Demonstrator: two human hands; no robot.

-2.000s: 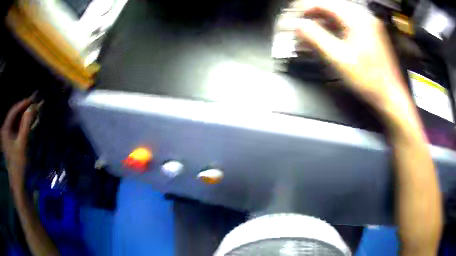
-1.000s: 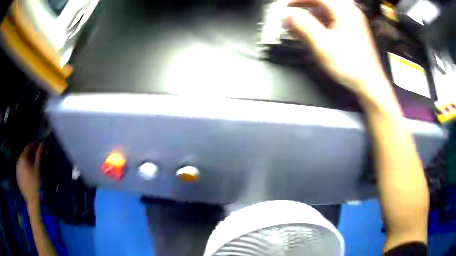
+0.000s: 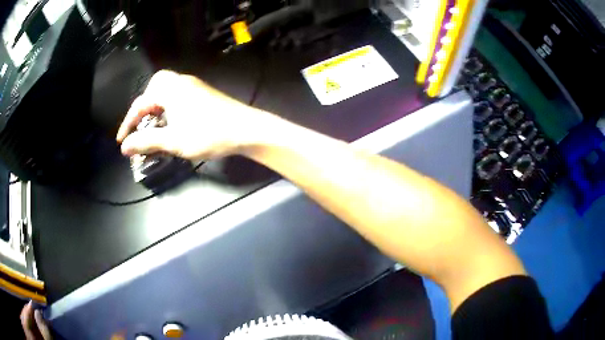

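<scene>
My right hand (image 3: 176,123) reaches in from the lower right, with thumb and fingers around a small silver and dark module (image 3: 152,122) at the fixture. The fixture (image 3: 147,169), a dark block with a silver top, stands on the machine's black plate (image 3: 86,232), partly hidden under the hand. The palm and fingers hide most of the module. My left hand (image 3: 34,323) is small and cut off at the lower left edge, beside the panel's corner; only some fingers show, and what they hold cannot be told.
A thin black cable (image 3: 126,202) curves over the plate. A warning label (image 3: 349,74) lies to the right. A striped side post (image 3: 446,46) stands before the right-hand parts tray (image 3: 504,133). The grey panel (image 3: 265,259) carries an orange button (image 3: 174,330); a white fan (image 3: 285,329) is below.
The view has turned to the right, bringing the right-hand tray and post into sight. My right hand stays at the fixture. My left hand is now mostly out of the picture.
</scene>
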